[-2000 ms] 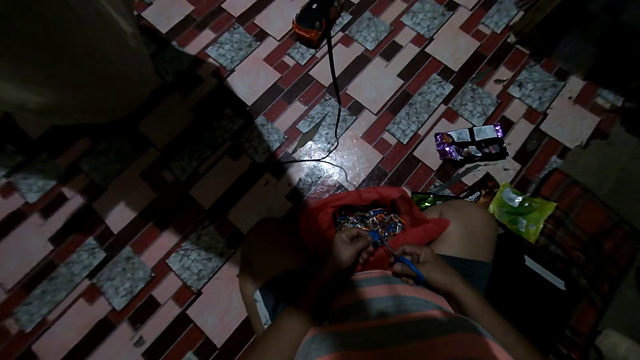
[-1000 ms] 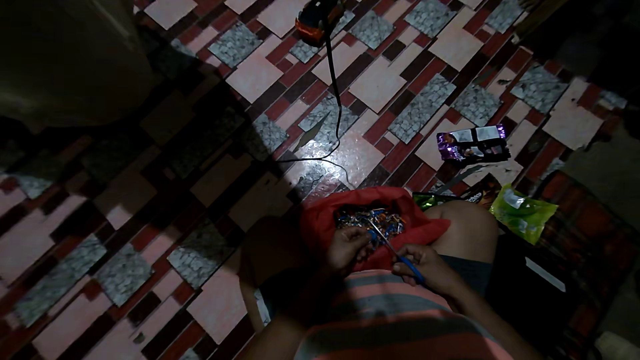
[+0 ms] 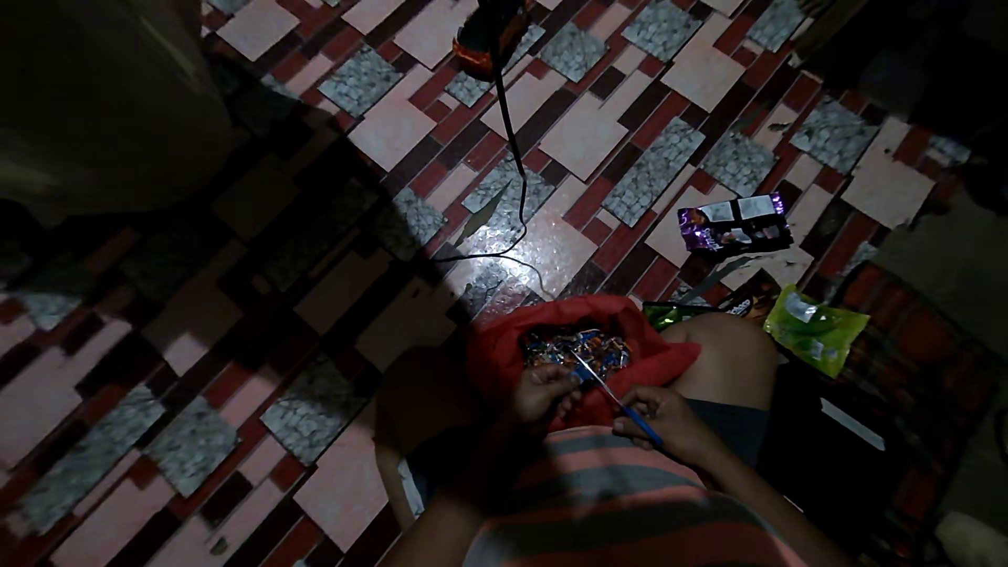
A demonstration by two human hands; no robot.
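In my lap lies a red cloth bag (image 3: 504, 331), its mouth wide and full of small shiny scraps (image 3: 610, 346) in silver, blue and orange. Over its near edge, my left hand (image 3: 545, 392) pinches a small blue piece (image 3: 583, 372) between thumb and fingers. My right hand (image 3: 660, 421) holds blue-handled scissors (image 3: 642, 425), whose metal blades point up and left across the bag's mouth, close to the blue piece. Whether the blades touch that piece cannot be told.
Purple wrapper (image 3: 734, 224) and dark cable (image 3: 510, 130) lie on the patterned floor, the cable running to an orange-black object (image 3: 475, 59). Right of my knee are a green packet (image 3: 815, 331), a dark flat object with a white strip (image 3: 852, 423) and plaid cloth (image 3: 906, 331). A large pale object (image 3: 102, 102) stands upper left.
The scissors' blades, hard to make out two seconds ago, now show plainly over the bag. Both hands stay near the same place above it.
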